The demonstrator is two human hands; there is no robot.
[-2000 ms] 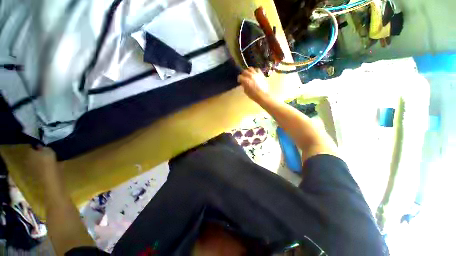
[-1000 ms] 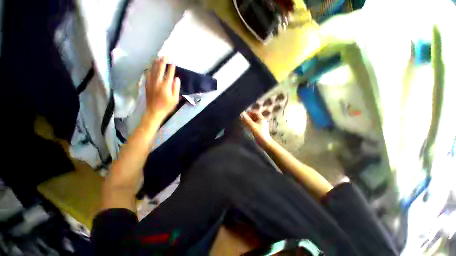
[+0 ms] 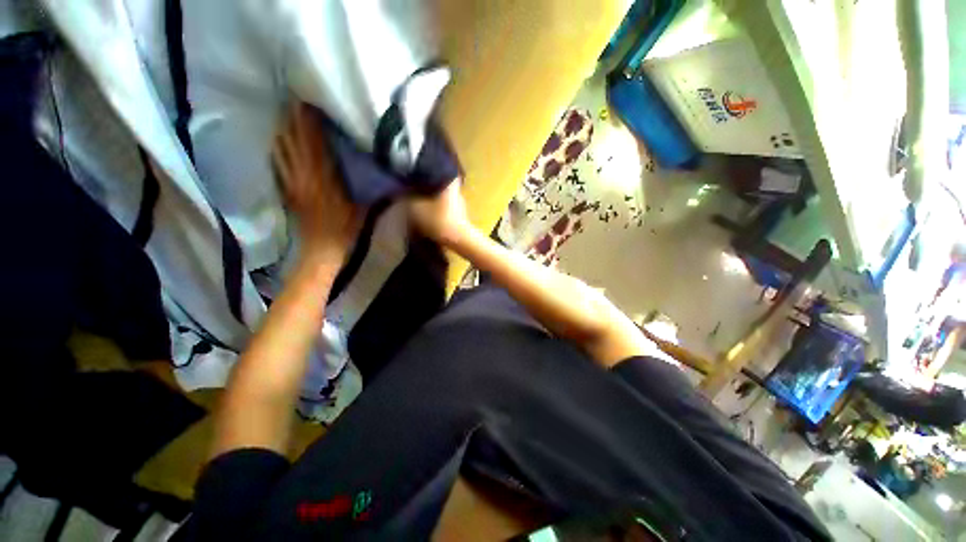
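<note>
The garment's pale wrong side (image 3: 228, 116), crossed by narrow dark strips, lies heaped on the yellow ironing table (image 3: 508, 79). My left hand (image 3: 312, 175) lies on the pale cloth, fingers pointing up, beside a folded dark piece (image 3: 365, 175); whether it grips cloth is unclear. My right hand (image 3: 436, 212) holds the dark edge band, which is folded up with a bit of white cloth showing. The band hangs down below my hands toward my lap.
A dark part of the garment (image 3: 74, 244) spreads at the left. To the right are a white box with red print (image 3: 731, 101), a blue object (image 3: 651, 122), a patterned cloth (image 3: 561, 148) and a littered floor. A blue-topped stool-like object (image 3: 816, 371) stands farther right.
The view has swung right, and the iron is out of the picture. My right hand has moved up and left with the band, folding it over. My left hand stays on the pale side.
</note>
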